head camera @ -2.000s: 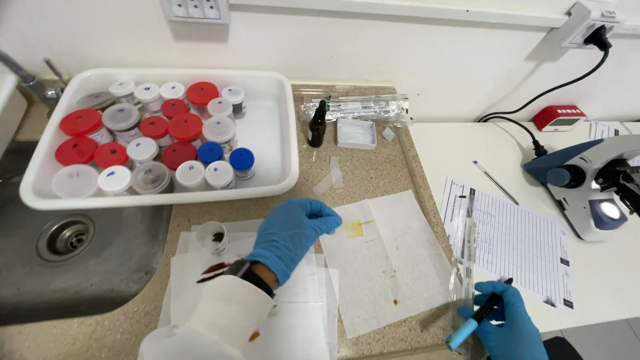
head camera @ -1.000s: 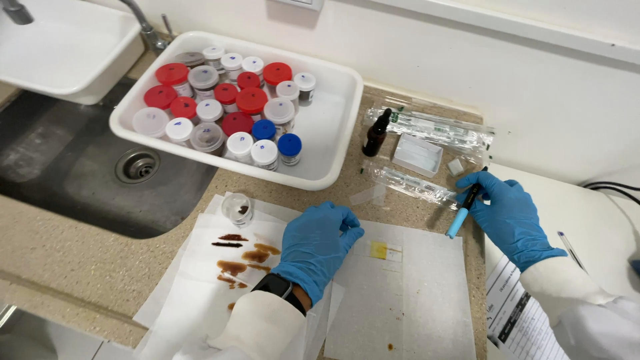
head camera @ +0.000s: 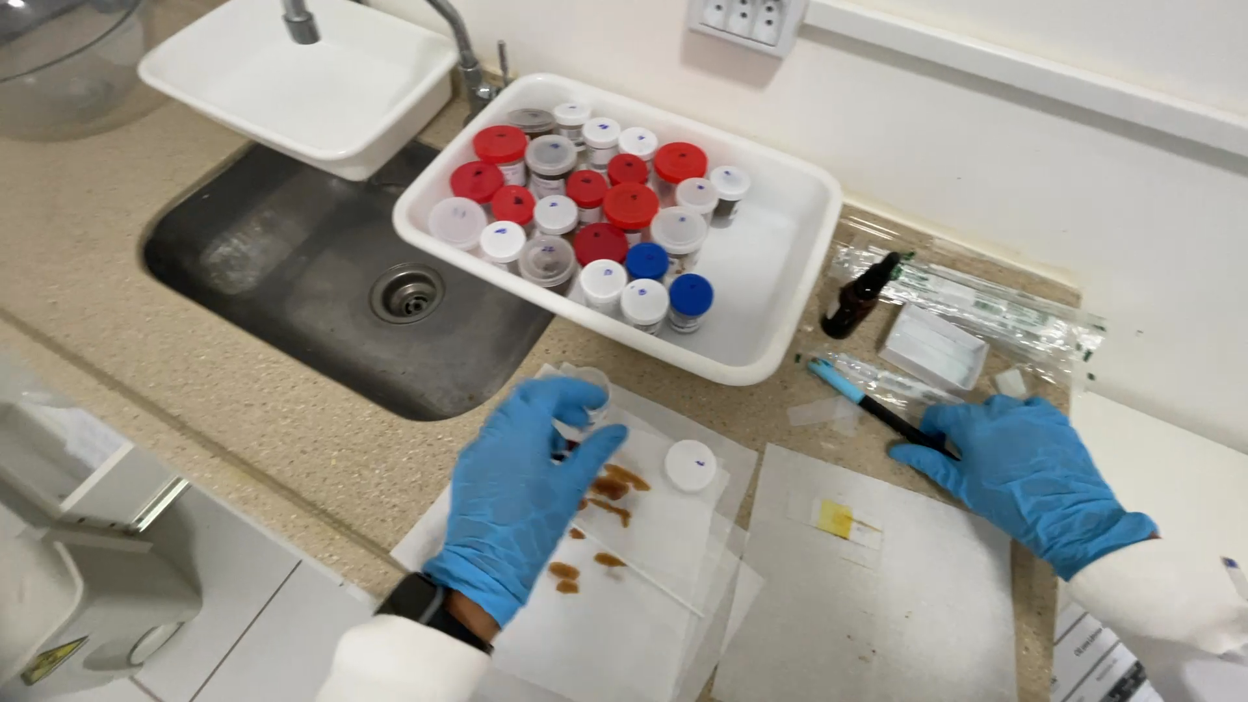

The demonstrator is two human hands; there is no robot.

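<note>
Both hands wear blue gloves. My left hand [head camera: 541,473] is over brown-smeared white paper [head camera: 634,624], its fingers at a small clear specimen cup [head camera: 593,390] that they partly hide; whether they grip it I cannot tell. A white screw lid [head camera: 690,466] lies beside it, and a thin white stick [head camera: 648,580] rests on the paper. My right hand [head camera: 1014,468] has its fingers at the dark end of a blue-and-black marker [head camera: 877,405], which lies slanting on the counter. Between the hands, a glass slide with a yellow patch [head camera: 836,519] lies on another paper sheet [head camera: 809,624].
A white tray [head camera: 819,263] of lidded specimen cups stands behind, beside a steel sink [head camera: 322,292] and a white basin [head camera: 292,78]. Back right are a dark dropper bottle [head camera: 860,295], a small white box [head camera: 933,346] of slides and clear plastic wrappers [head camera: 1014,302].
My left hand has moved left to the specimen cup. The marker, upright-slanted in my right hand a second ago, now lies lower across the counter. The view has swung left.
</note>
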